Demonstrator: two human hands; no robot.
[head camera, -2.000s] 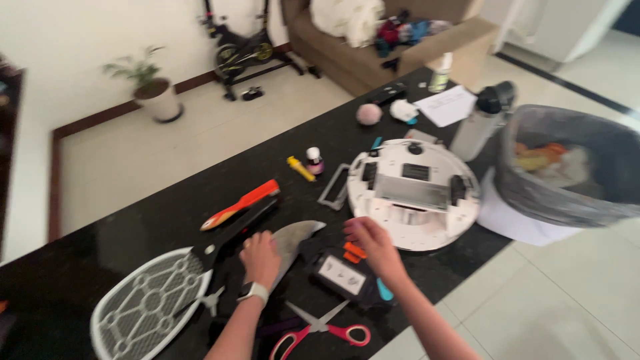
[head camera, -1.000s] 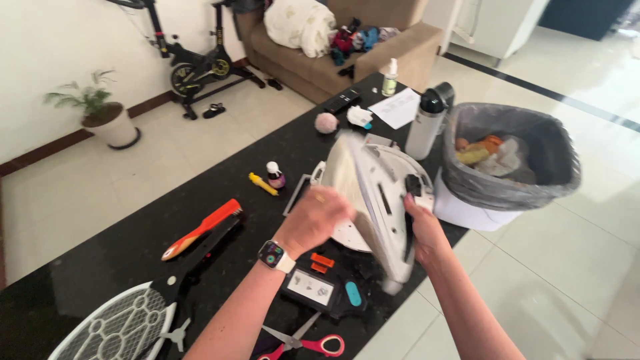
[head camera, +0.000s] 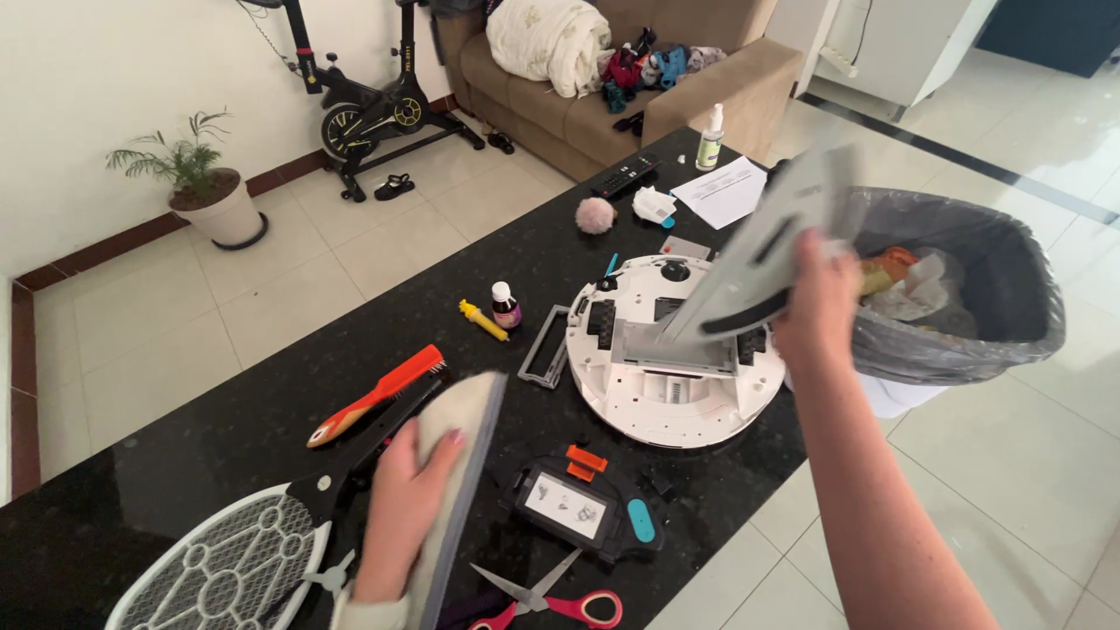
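Observation:
My left hand (head camera: 416, 499) grips a pale mop pad with a grey edge (head camera: 464, 437) above the lower middle of the black countertop. In my right hand (head camera: 818, 302) is a blurred, light grey plastic plate with dark slots (head camera: 761, 245), tilted over an upturned white robot vacuum (head camera: 647, 411). A black dustbin module with a label and a teal button (head camera: 569, 507) lies below the vacuum, an orange clip (head camera: 584, 462) at its upper edge. Left of the vacuum is a grey rectangular frame (head camera: 547, 346).
Red-handled scissors (head camera: 534, 599), an electric fly swatter (head camera: 219, 560), an orange brush (head camera: 376, 398), a yellow syringe (head camera: 483, 320) and a small bottle (head camera: 505, 306) lie or stand nearby. Right is a lined trash bin (head camera: 962, 350). Behind are a spray bottle (head camera: 710, 140), paper (head camera: 722, 191) and a remote (head camera: 626, 175).
One second ago both hands were close together at the pad and plate over the vacuum. Now the two are apart: the pad has moved left with my left hand, the plate right with my right hand.

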